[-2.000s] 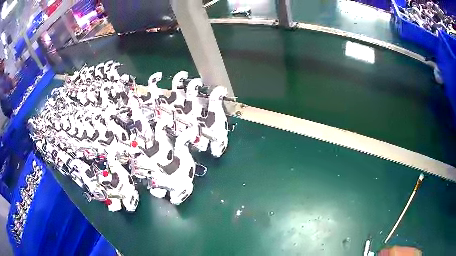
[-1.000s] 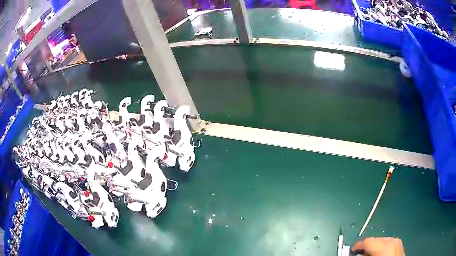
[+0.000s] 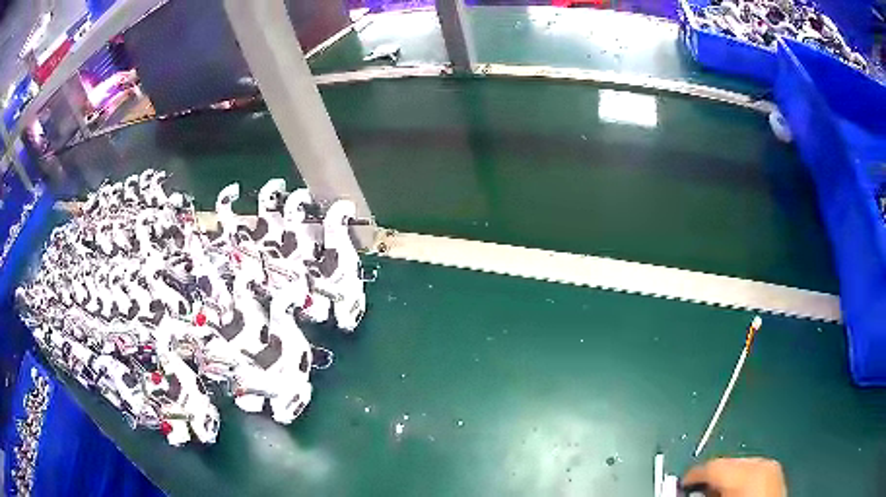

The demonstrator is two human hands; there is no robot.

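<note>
One hand, which looks like my right hand [image 3: 735, 477], is at the bottom right, cut off by the frame edge. Its fingers point left and touch or lie beside small whitish strips [image 3: 663, 478]; whether it holds them cannot be told. My left hand is not in view. A slim pale stick [image 3: 726, 394] with an orange band and whitish tip lies on the green table just above the hand. White toy scooters [image 3: 277, 361] with dark seats and red dots stand in dense rows on the left.
A pale rail [image 3: 602, 274] crosses the green table [image 3: 505, 369], with a grey metal post [image 3: 296, 112] rising from it. A large blue tote [image 3: 826, 223] is at the right; a blue crate of jumbled parts [image 3: 735, 56] is behind it. Another blue crate [image 3: 87, 437] sits below the left edge.
The camera view has turned right and shifted, showing more of the blue tote and the hand. In the last second the hand, stick and scooters hardly change.
</note>
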